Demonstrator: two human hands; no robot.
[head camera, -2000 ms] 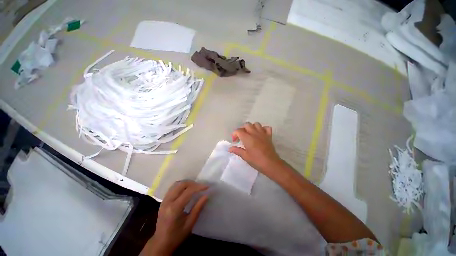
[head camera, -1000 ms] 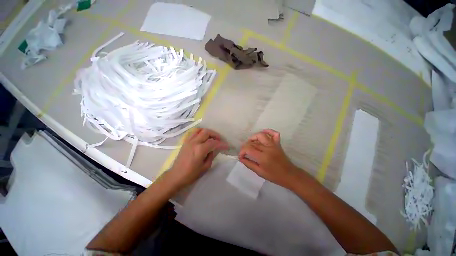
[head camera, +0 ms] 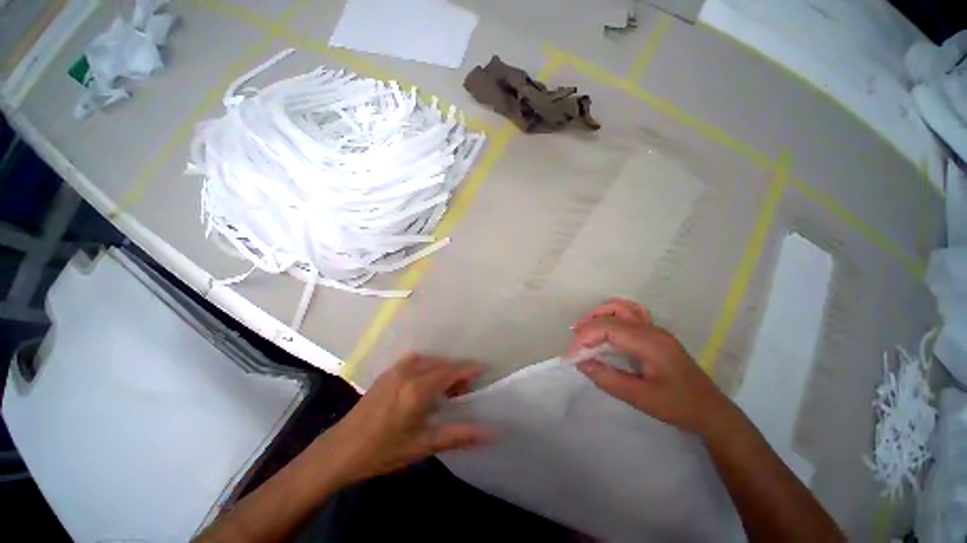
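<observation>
A thin white-greyish bag panel (head camera: 573, 435) lies at the front edge of the table, low in the middle of the view. My right hand (head camera: 636, 366) pinches its upper edge between thumb and fingers. My left hand (head camera: 419, 408) is blurred at the panel's left corner, with thumb and fingers spread around the edge; whether it grips the panel is unclear. The panel's lower part drops out of view at the bottom. A white handle tab (head camera: 785, 339) lies flat on the table to the right of my right arm.
A large bundle of long white strips (head camera: 329, 180) lies left. Behind are a dark brown rag (head camera: 530, 98) and a white sheet (head camera: 405, 30). Short strips (head camera: 903, 419) lie far right. Stacked panels (head camera: 138, 392) are lower left, beyond the table edge. Crumpled plastic (head camera: 125, 53) lies far left.
The view has shifted, so table things sit further left or right. The small white folded piece seen on the panel no longer shows. My left hand has moved down and away from my right hand.
</observation>
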